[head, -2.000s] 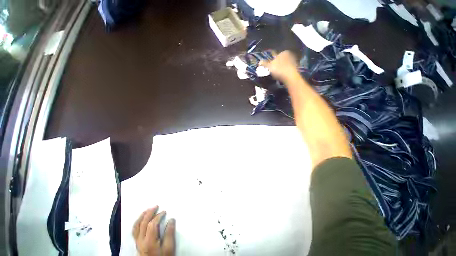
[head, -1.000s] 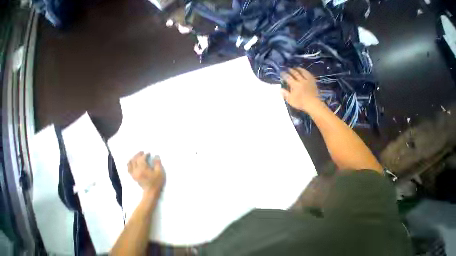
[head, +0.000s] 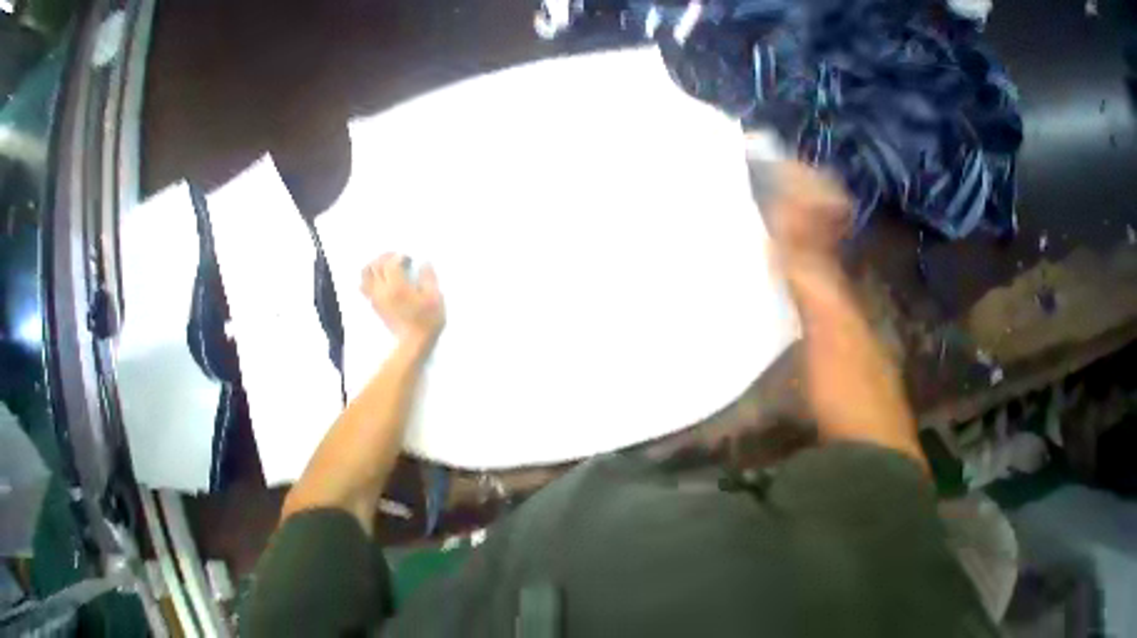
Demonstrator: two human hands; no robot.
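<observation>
A large white paper marker piece lies over a panel stack in front of me, with a curved notch at its upper left. My left hand rests on its left part with the fingers bent. A small greyish spot shows between finger and thumb, too unclear to name. My right hand is blurred at the paper's right edge, by a small grey-white patch. Whether it grips the edge cannot be told. Two narrow paper-topped panels, one far left and one beside it, show dark navy cloth at their edges.
A tangled heap of navy offcuts lies beyond my right hand. White scrap paper lies at the top. A pale metal rail runs down the left side. The worn table edge is at the right, with the floor below it.
My right hand has moved from the offcut heap to the paper's right edge. My left hand has stayed on the paper's left part. The view has shifted, bringing the near table edge in.
</observation>
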